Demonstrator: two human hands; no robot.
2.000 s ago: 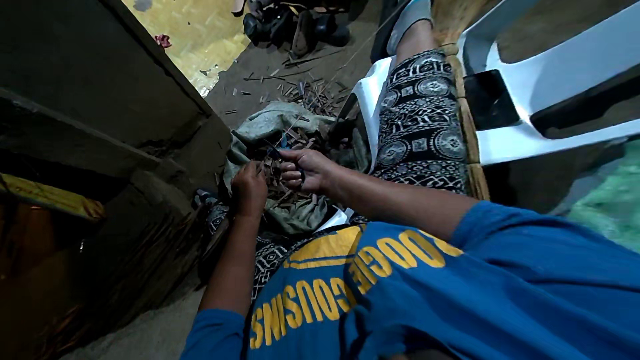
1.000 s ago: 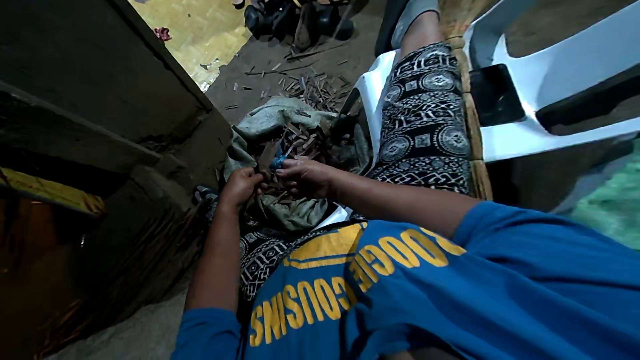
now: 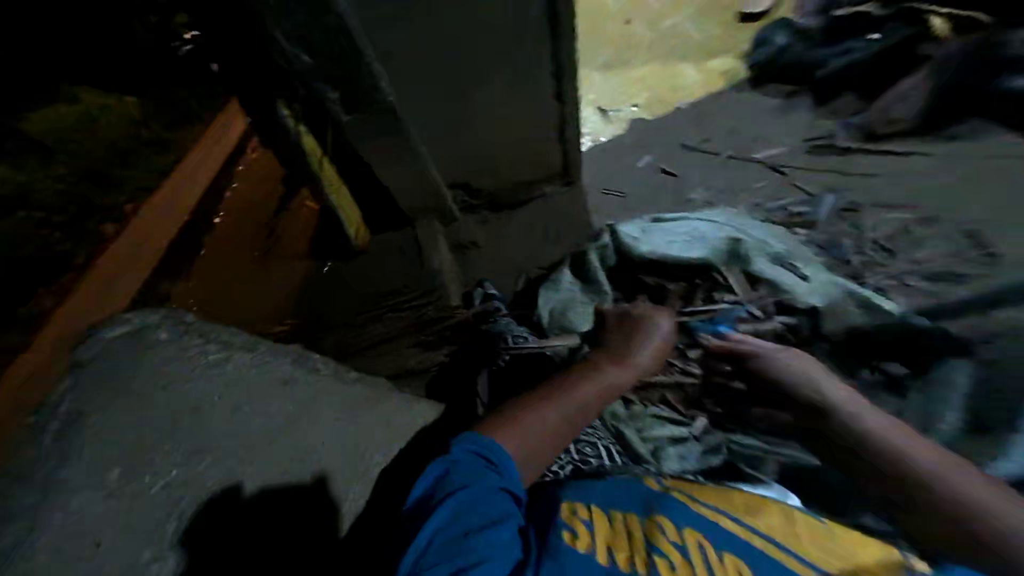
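Observation:
My left hand [image 3: 638, 336] is closed on a thin piece that looks like a wooden stick [image 3: 540, 345], whose pale end points out to the left. Close by on the right, my right hand [image 3: 760, 364] grips a small blue tool [image 3: 716, 322]; blur hides its exact kind. Both hands are over an open pale green cloth or woven sack [image 3: 680, 236], rolled down at the rim. Inside it lie many short brown strips or sticks [image 3: 672, 380]. Part of the sack is hidden behind my right forearm.
Loose chips [image 3: 904, 248] and thin twigs lie on the dark ground beyond the sack. Dark objects [image 3: 896, 72] are heaped at the upper right. A dark panel [image 3: 480, 96] stands ahead. A concrete slab [image 3: 224, 432] and an orange-brown beam [image 3: 136, 248] are at the left.
The view has swung left and sits closer to the hands; the white chair seen earlier is mostly out of frame. A pale stick end now shows left of my left hand.

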